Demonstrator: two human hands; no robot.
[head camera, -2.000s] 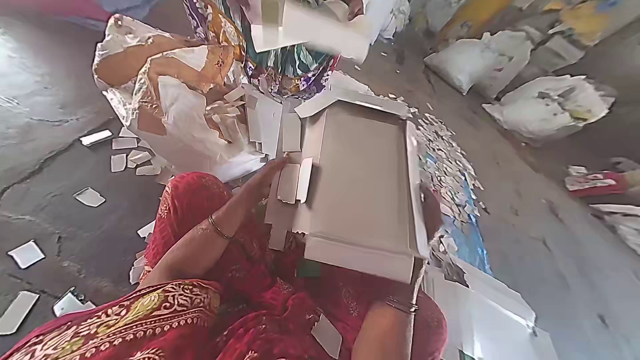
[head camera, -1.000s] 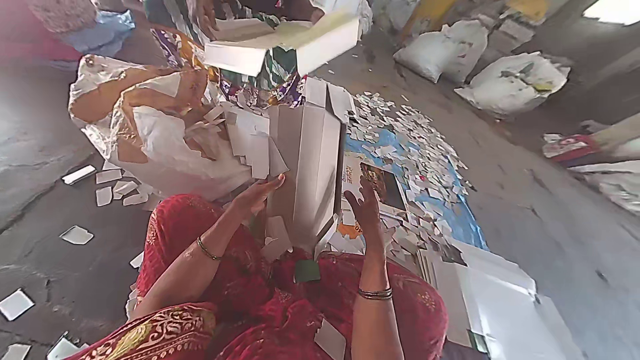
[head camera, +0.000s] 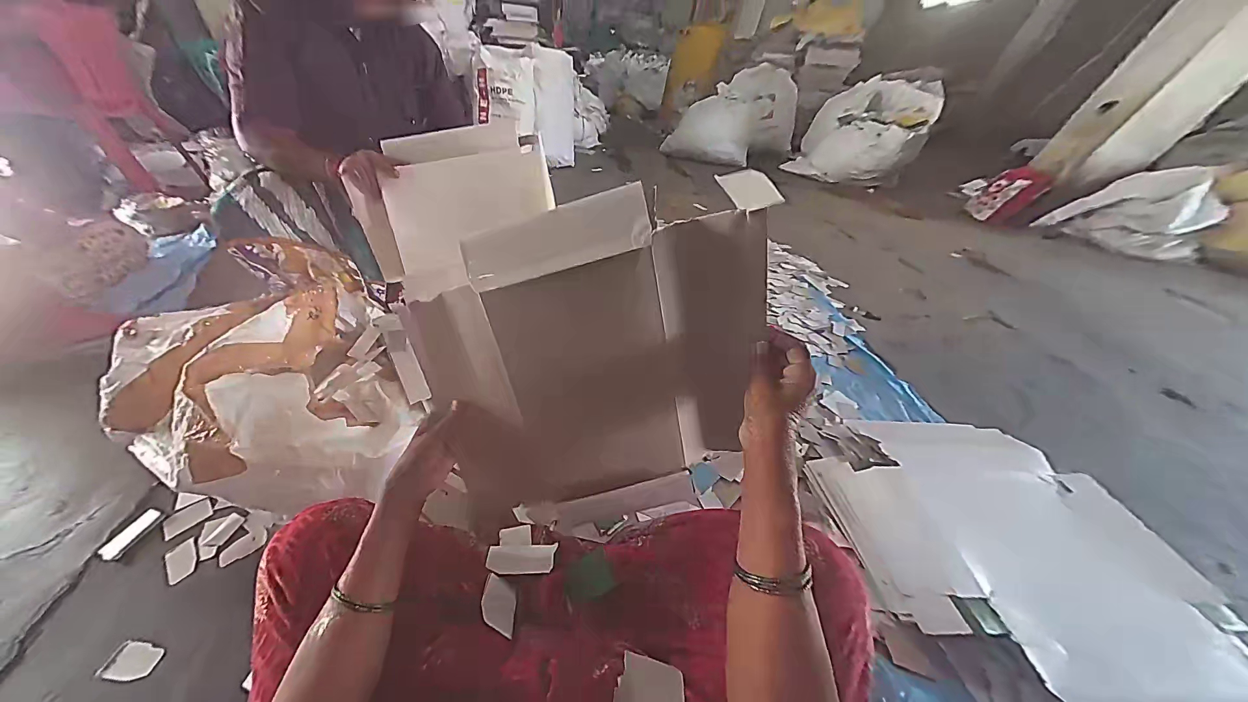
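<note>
Both my hands hold an unfolded cardboard box (head camera: 585, 361) upright over my lap, its grey-brown inner face toward me. My left hand (head camera: 434, 453) grips its left panel near the lower corner. At the right edge, my right hand (head camera: 780, 375) has its fingers curled around the panel. A small torn flap (head camera: 751, 189) sticks out at the top right corner. Several cut card scraps (head camera: 522, 558) lie on the red cloth of my lap. Just behind the box, another person's hand (head camera: 366, 175) holds a second pale cardboard sheet (head camera: 468, 200).
A crumpled sack (head camera: 292, 409) with card scraps stands at left. At right, flattened white card sheets (head camera: 975, 517) lie stacked beside a blue sheet (head camera: 882, 375) strewn with scraps. Filled white sacks (head camera: 868, 127) stand farther back. Loose scraps (head camera: 132, 661) lie on the left floor.
The box was folded up between my hands; now it is spread open and raised, with my right hand closed on its edge. The view has tilted up, showing more of the other person.
</note>
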